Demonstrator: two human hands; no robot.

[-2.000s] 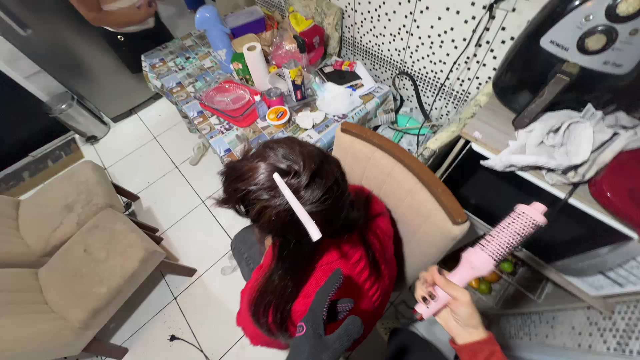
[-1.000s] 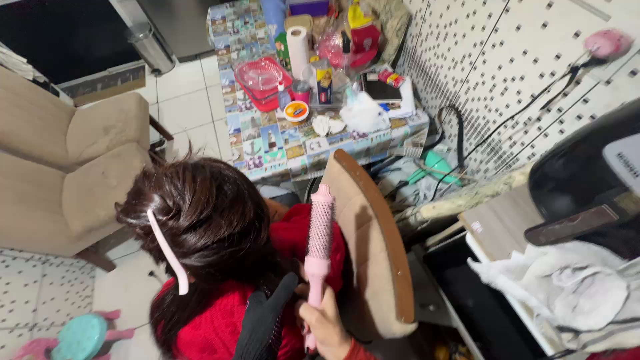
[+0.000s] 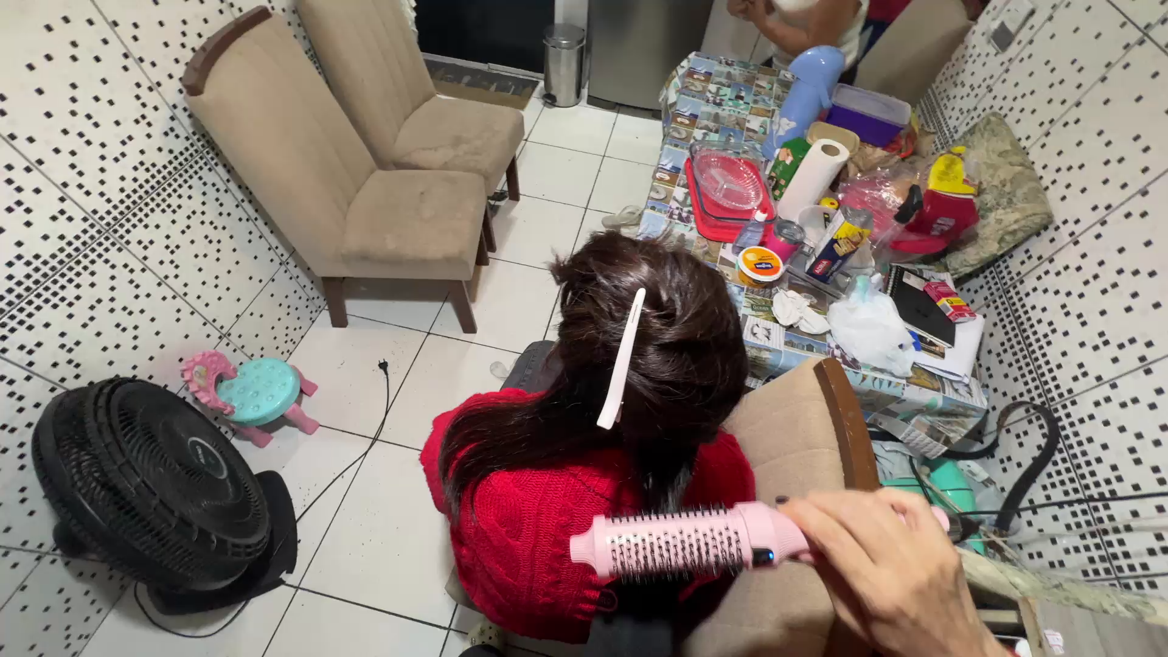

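Note:
My right hand (image 3: 890, 566) is closed on the handle of a pink heated round hairbrush (image 3: 680, 543), which lies level across the ends of a seated person's dark hair (image 3: 671, 338). A small blue light shows on the brush. The upper hair is pinned up with a pale pink sectioning clip (image 3: 623, 360); a loose length falls over the left shoulder of the red knit sweater (image 3: 538, 520). Below the brush, my left hand in a dark glove (image 3: 631, 630) is mostly hidden by brush and hair, so its fingers cannot be made out.
The person sits on a beige chair (image 3: 794, 429). A table with a patterned cloth (image 3: 703, 100) holds containers, paper towels and bags. Two beige chairs (image 3: 411, 219), a black fan (image 3: 155, 493), a small stool (image 3: 258, 391) and a loose cord (image 3: 374, 438) are at left. Another person (image 3: 812, 27) stands behind the table.
The brush has turned from upright to level and now lies across the hair ends. The gloved left hand, plainly seen before, is now mostly hidden. The view has shifted to the left.

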